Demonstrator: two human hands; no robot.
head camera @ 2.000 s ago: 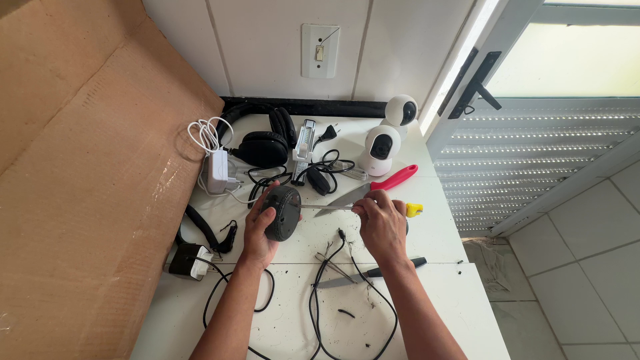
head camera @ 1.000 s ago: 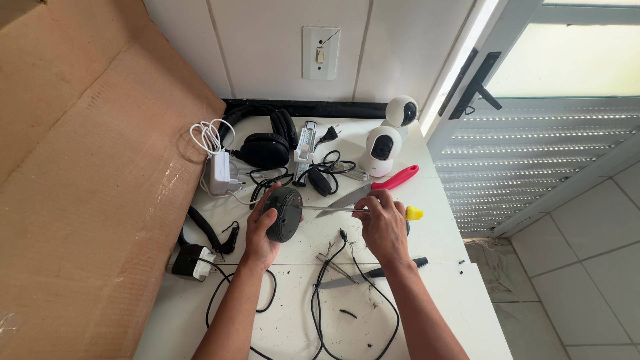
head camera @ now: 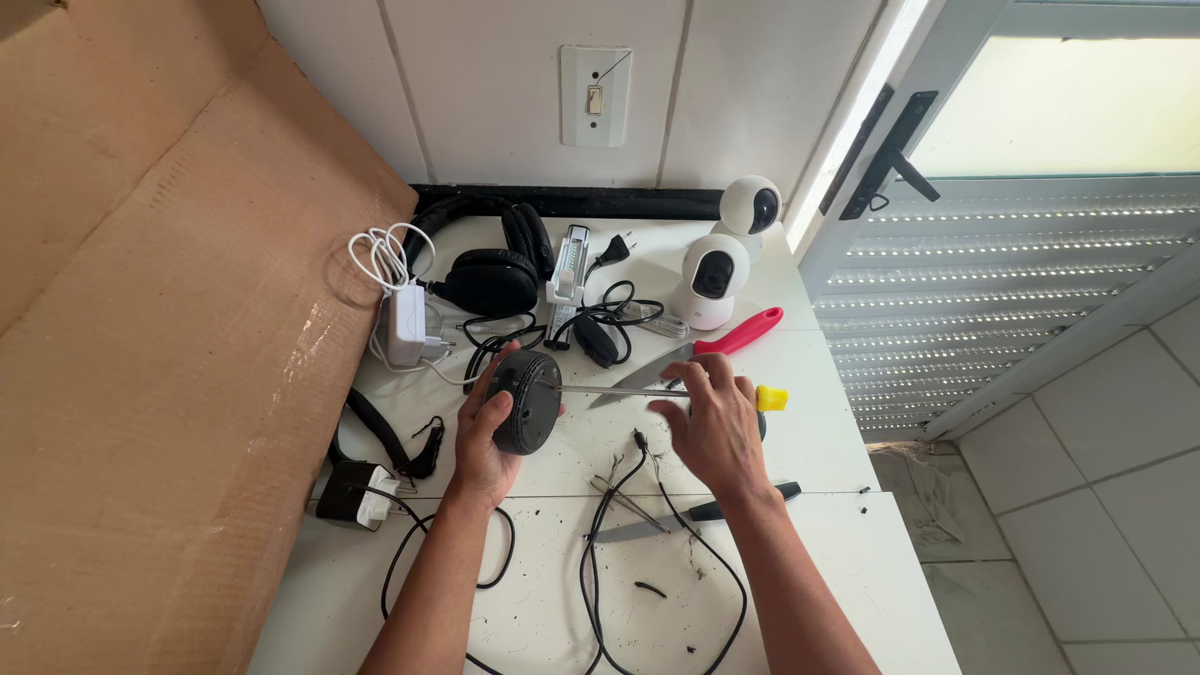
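My left hand (head camera: 487,441) grips a round dark grey device (head camera: 527,403), tilted so its flat face looks right. The long shaft of a screwdriver (head camera: 623,391) runs level, its tip at that face. At its yellow handle end is my right hand (head camera: 720,422), the fingers curled about the handle, which they mostly hide; the thumb and index finger stand somewhat apart. Just behind the shaft lies a knife with a red handle (head camera: 741,332). A dark round object, partly hidden, shows behind my right hand.
Black headphones (head camera: 492,281), a white charger (head camera: 407,325) and two white cameras (head camera: 710,281) stand or lie behind. Nearer are a black-handled knife (head camera: 656,528), tweezers (head camera: 630,502), black cables (head camera: 592,572) and a black adapter (head camera: 349,495). A cardboard sheet (head camera: 187,375) rises at left.
The fingers of my right hand have shifted on the screwdriver, with thumb and index finger now further apart. My left hand keeps its hold on the round device.
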